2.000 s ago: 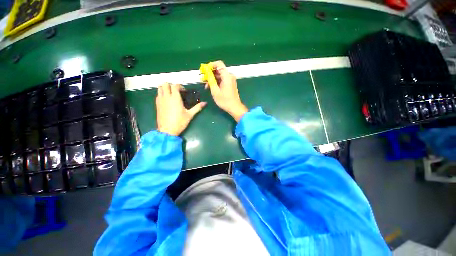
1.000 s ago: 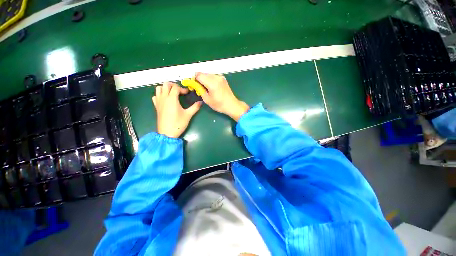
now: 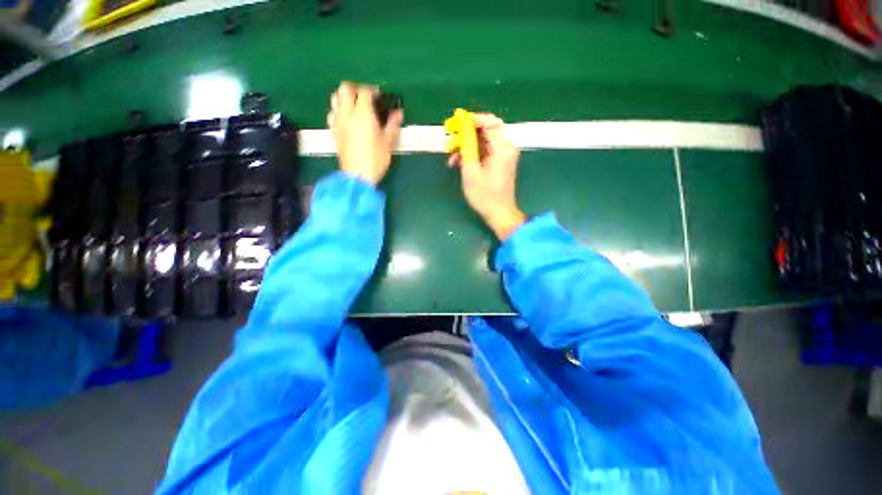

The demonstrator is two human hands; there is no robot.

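My left hand (image 3: 362, 131) is over the green belt, beyond the white strip. A small dark round part (image 3: 388, 104) shows between its thumb and fingers; whether it rests on the belt is unclear. My right hand (image 3: 489, 161) is over the white strip, right of my left hand and apart from it. Its thumb and fingertips hold or wear something bright yellow (image 3: 464, 135); blur hides which. No thin stick can be made out.
A glossy black compartment tray (image 3: 174, 218) lies at left, with yellow items (image 3: 19, 222) beyond it. Stacked black trays (image 3: 827, 189) stand at right. The white strip (image 3: 619, 135) crosses the green surface. Loose dark parts (image 3: 255, 103) lie on the belt.
My left hand has moved forward from the near green surface to over the belt, with a dark part at its fingers. My right hand has come away from it. The view has shifted left.
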